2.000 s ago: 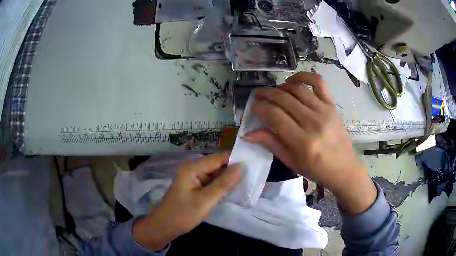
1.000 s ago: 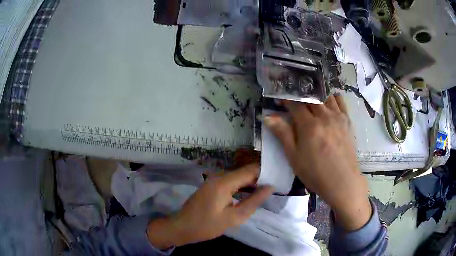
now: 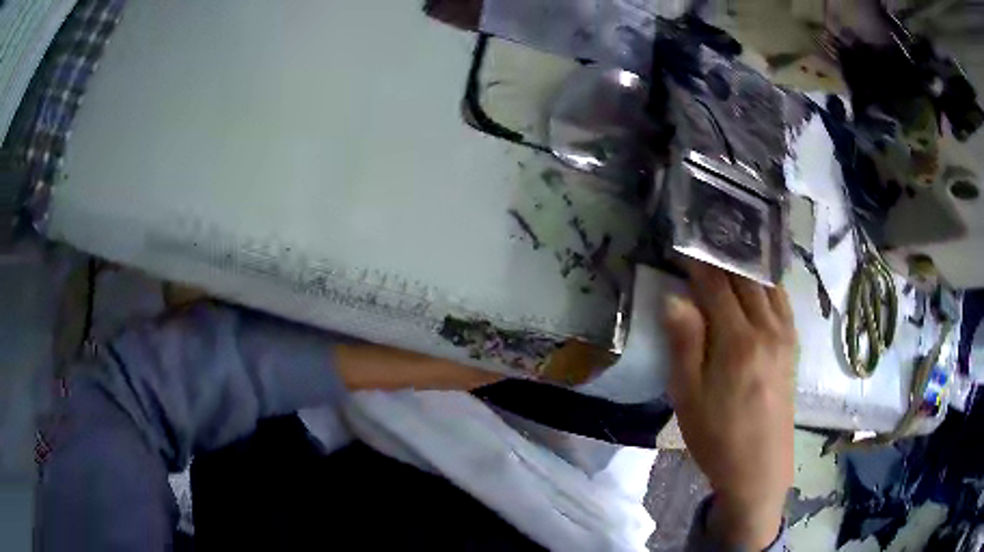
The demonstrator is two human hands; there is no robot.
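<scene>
A white fabric strip (image 3: 645, 336) lies over the table's front edge, its upper end at the shiny folder attachment (image 3: 725, 221). My right hand (image 3: 734, 372) holds the strip just in front of the folder, thumb on the cloth and fingertips at the metal plate's lower edge. My left forearm (image 3: 410, 368) reaches right below the table edge; the left hand itself is hidden there. More white cloth (image 3: 464, 458) lies on my lap.
The pale table (image 3: 291, 140) has a printed ruler edge. Brass-coloured scissors (image 3: 869, 313) and white offcuts (image 3: 822, 162) lie right of the folder. The machine head (image 3: 928, 216) is at upper right. Plaid cloth (image 3: 70, 97) lies along the left edge.
My left hand has let go of the strip's lower part and gone under the table edge. My right hand stays at the folder with the strip. The view has shifted left and tilted.
</scene>
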